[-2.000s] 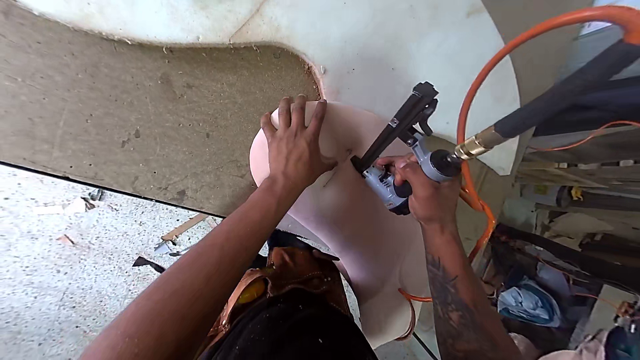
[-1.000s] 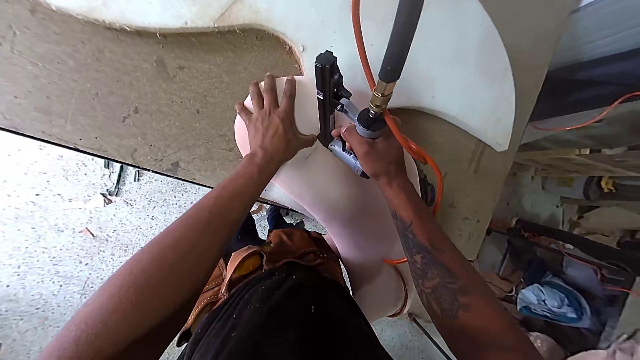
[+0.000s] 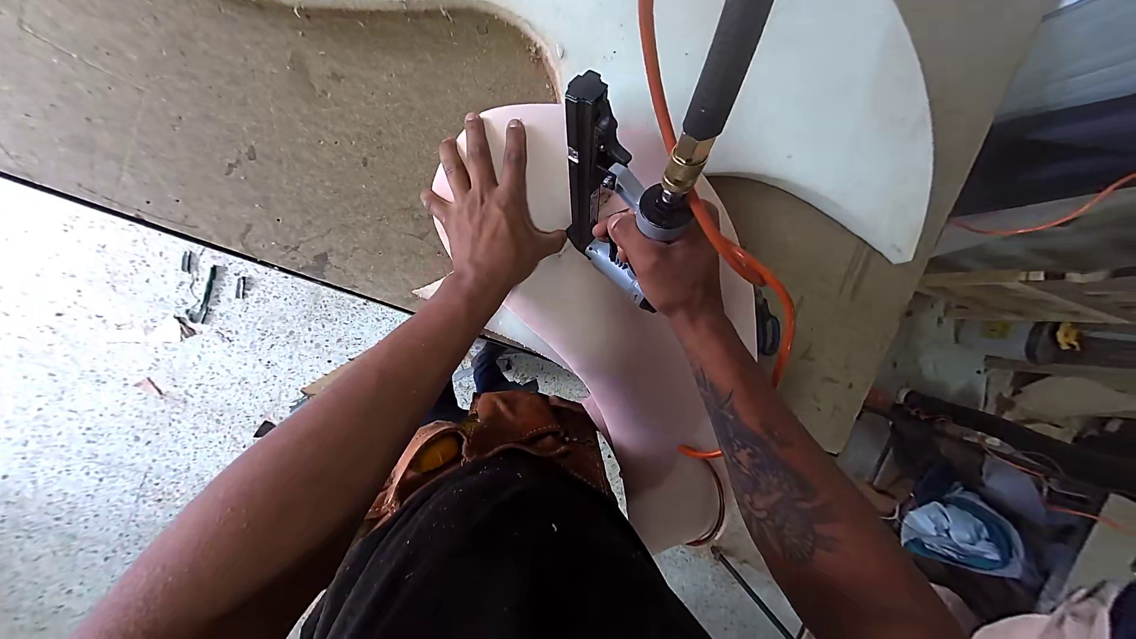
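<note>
A curved pale pinkish panel (image 3: 603, 346) lies on the worktable and reaches past its near edge. My left hand (image 3: 493, 217) is spread flat on the panel's upper left part, fingers apart, its thumb close to the nose of a pneumatic stapler (image 3: 583, 151). Closed around the stapler's handle is my right hand (image 3: 670, 266). The tool's long black magazine points away from me, over the panel. A brass coupling (image 3: 688, 164) joins its handle end to a dark hose sleeve (image 3: 728, 67). Whether the nose touches the panel is hidden.
A large white curved panel (image 3: 816, 115) spreads over the brown worktable (image 3: 266, 142). An orange air hose (image 3: 785, 306) loops beside my right wrist. Scraps (image 3: 209, 293) lie on the speckled floor at left. Wooden shelving (image 3: 1029, 297) and a tub with cloth (image 3: 963, 537) stand at right.
The stapler has turned in my right hand, so that its magazine stands more upright in view and the hose rises from it instead of running right. My left hand stays spread on the panel.
</note>
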